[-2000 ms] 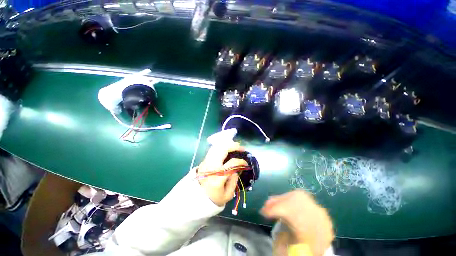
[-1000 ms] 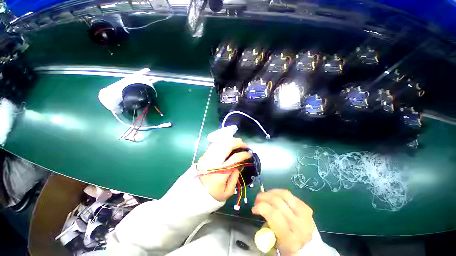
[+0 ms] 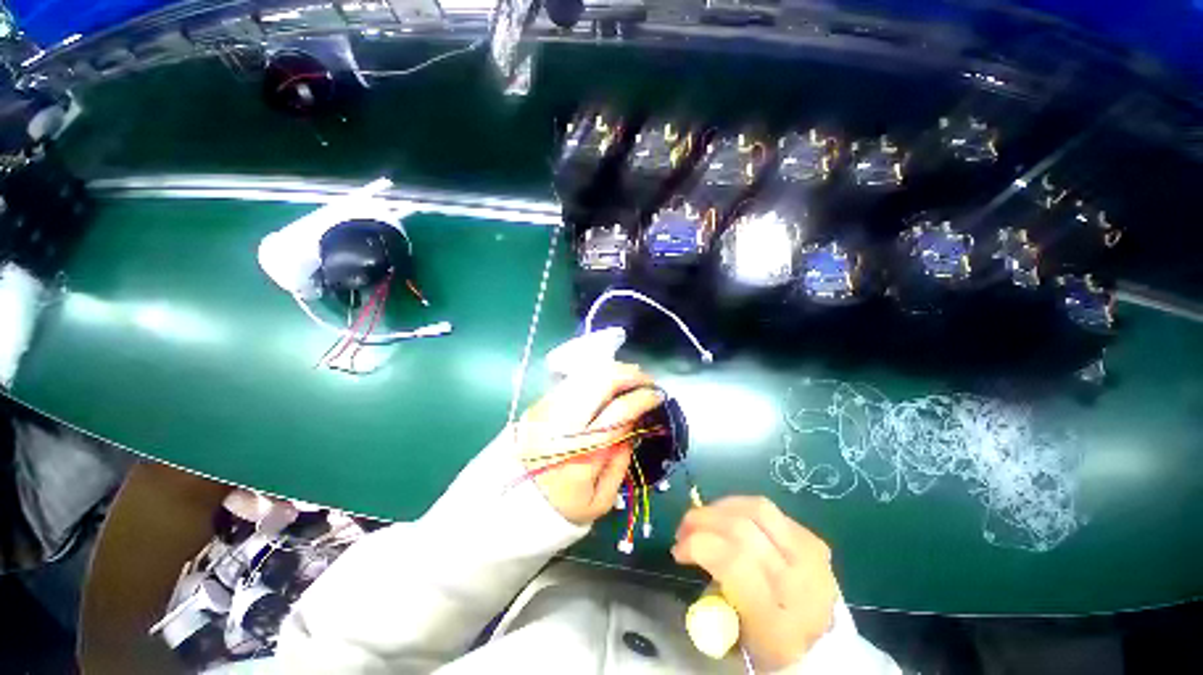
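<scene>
My left hand (image 3: pixel 581 455) holds a round black camera housing (image 3: pixel 664 442) with a white bracket (image 3: pixel 587 353) and a white tail cable (image 3: pixel 649 297). Red, yellow and black leads (image 3: pixel 637 508) with small white plugs hang from it, and more leads cross my fingers. My right hand (image 3: pixel 759 567) grips a screwdriver with a yellow handle (image 3: pixel 712 625). Its thin shaft points up at the housing's lower right edge; whether the tip touches a screw cannot be told.
Another white and black unit (image 3: pixel 360 257) lies on the green bench at left. Camera modules (image 3: pixel 827 268) stand in rows on a dark area behind. Tangled clear strands (image 3: pixel 976 455) lie at right. A carton of parts (image 3: pixel 125 567) is below left. A black unit (image 3: pixel 298 82) lies on the far belt.
My right hand has come up from the lower right to the housing with the screwdriver. My left hand has barely moved. The black unit on the far belt has shifted right.
</scene>
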